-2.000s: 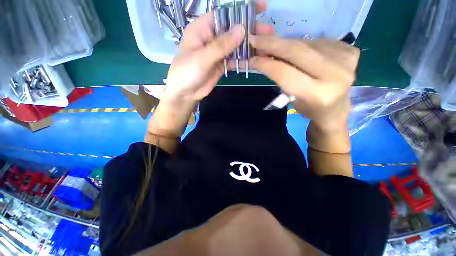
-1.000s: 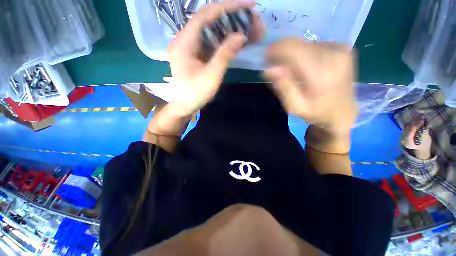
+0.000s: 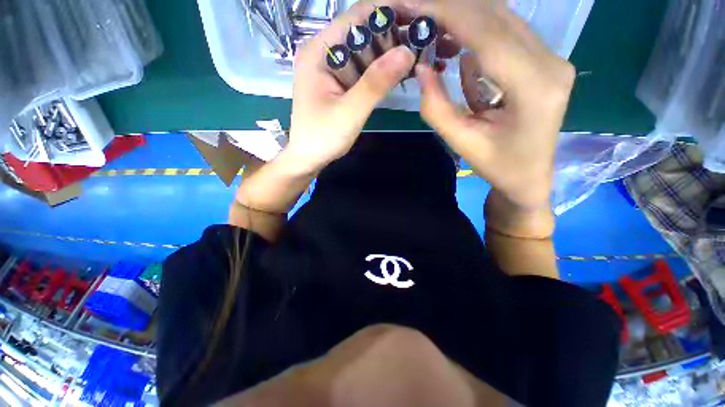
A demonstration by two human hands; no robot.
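Note:
Several cylindrical metal units [image 3: 358, 40] are fanned over the tray with their dark round ends facing me, some with pale or yellow tips. My left hand [image 3: 338, 107] holds them, its thumb across their sides. My right hand [image 3: 505, 95] has its thumb and fingers on the rightmost unit [image 3: 422, 32]. A small light object [image 3: 488, 94] shows at my right palm; I cannot tell what it is. The white tray [image 3: 230, 67] lies behind the hands, with loose metal units [image 3: 274, 24] in its left part. The hands hide the tray's middle.
Frosted plastic boxes [image 3: 71, 48] stand at left, more [image 3: 692, 79] at right on the green bench [image 3: 171, 87]. A small open bin [image 3: 91, 131] with metal units is at the left edge. A clear bag [image 3: 592, 171] and plaid cloth [image 3: 676, 199] hang at right.
The units were shafts-down, then blurred in my left hand; now their dark ends face me, fanned. My right hand has moved from apart back onto the rightmost unit. The other person's hand at right is gone.

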